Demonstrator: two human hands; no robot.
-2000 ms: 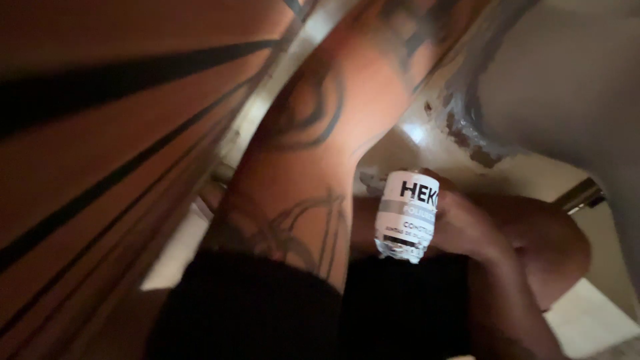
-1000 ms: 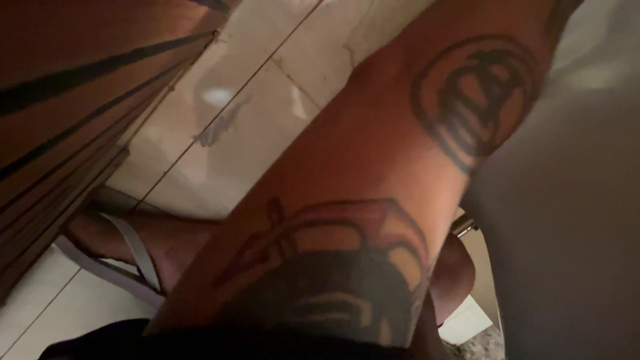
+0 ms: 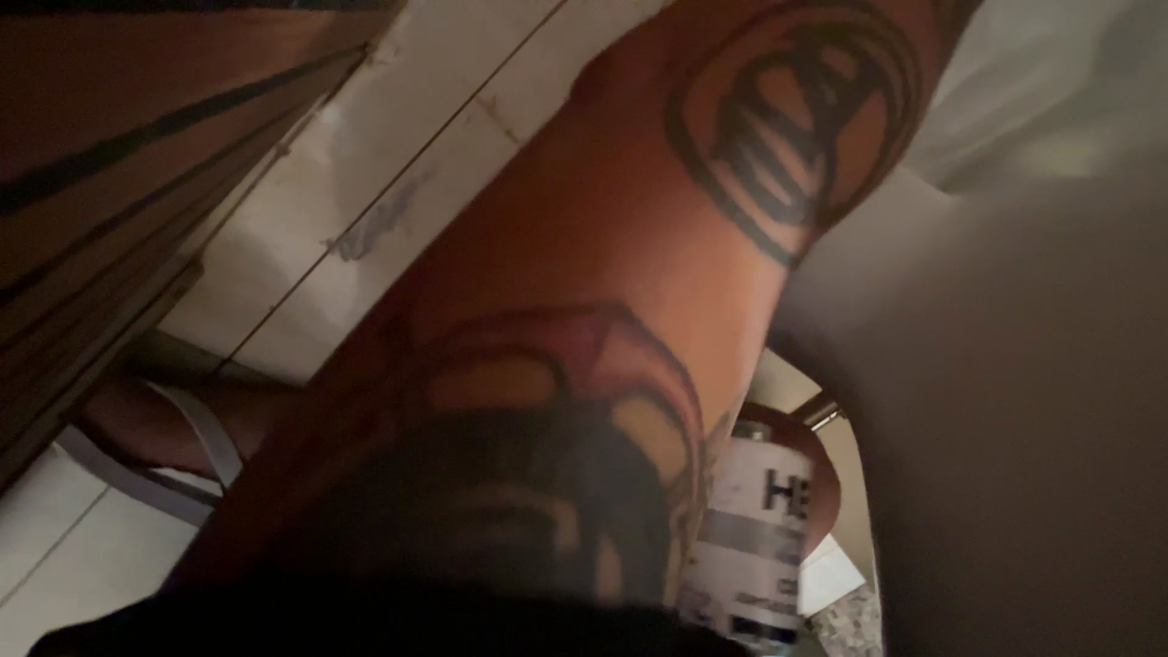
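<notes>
A tattooed arm point(image 3: 602, 237) crosses the head view from the bottom centre to the top right, with a dark sleeve at its lower end. Its hand lies outside the frame, so neither my left hand nor my right hand can be seen. Partly behind the arm, at lower right, is a white cylindrical container point(image 3: 753, 538) with a grey band and dark print. What holds or supports the container is hidden.
Slatted brown panelling point(image 3: 164, 109) fills the upper left. Below it, a foot in a grey sandal point(image 3: 196, 438) rests on pale floor tiles point(image 3: 55, 547). A large, smooth grey surface point(image 3: 1013, 383) takes up the right side.
The white container, fully out of sight one second ago, now shows beside the arm at lower right. The view has shifted since two seconds ago.
</notes>
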